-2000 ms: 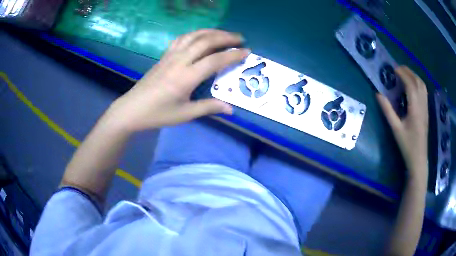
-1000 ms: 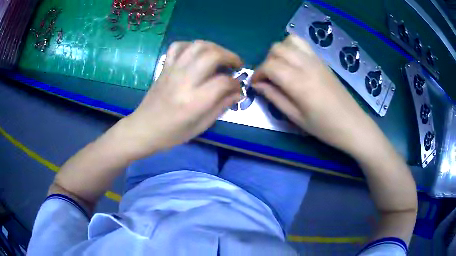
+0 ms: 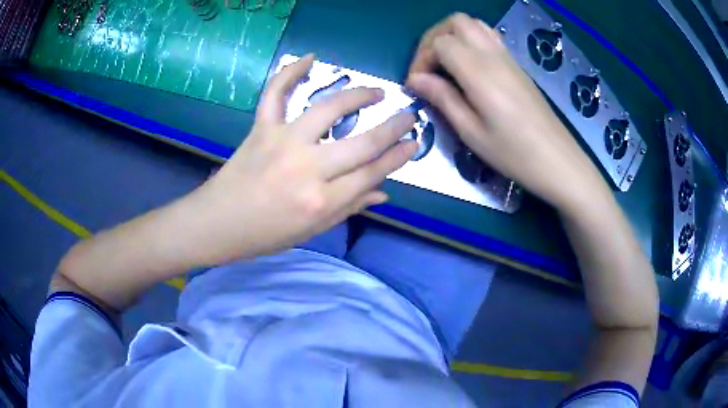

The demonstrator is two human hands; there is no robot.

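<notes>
A flat silver fixture plate (image 3: 447, 175) with three round cutouts lies on the dark green surface, bright with glare. My left hand (image 3: 299, 175) lies over its left and middle part with fingers spread. Its fingertips reach the middle cutout. My right hand (image 3: 495, 103) is bent over the plate's far edge, thumb and fingers close together beside the middle cutout. Whether a small part is between them cannot be told. The right cutout shows dark, partly behind my right hand.
A green mat (image 3: 160, 68) at the upper left bears small loose rings (image 3: 207, 8) at the frame's top. A second fixture plate (image 3: 567, 80) lies right of my right hand, and a third (image 3: 681, 199) farther right. A blue edge line (image 3: 120, 115) runs along the near side.
My left hand has opened from a pinch and spread over the plate. My right hand stays near the middle cutout, slightly farther up. The view has shifted, showing more of the plate.
</notes>
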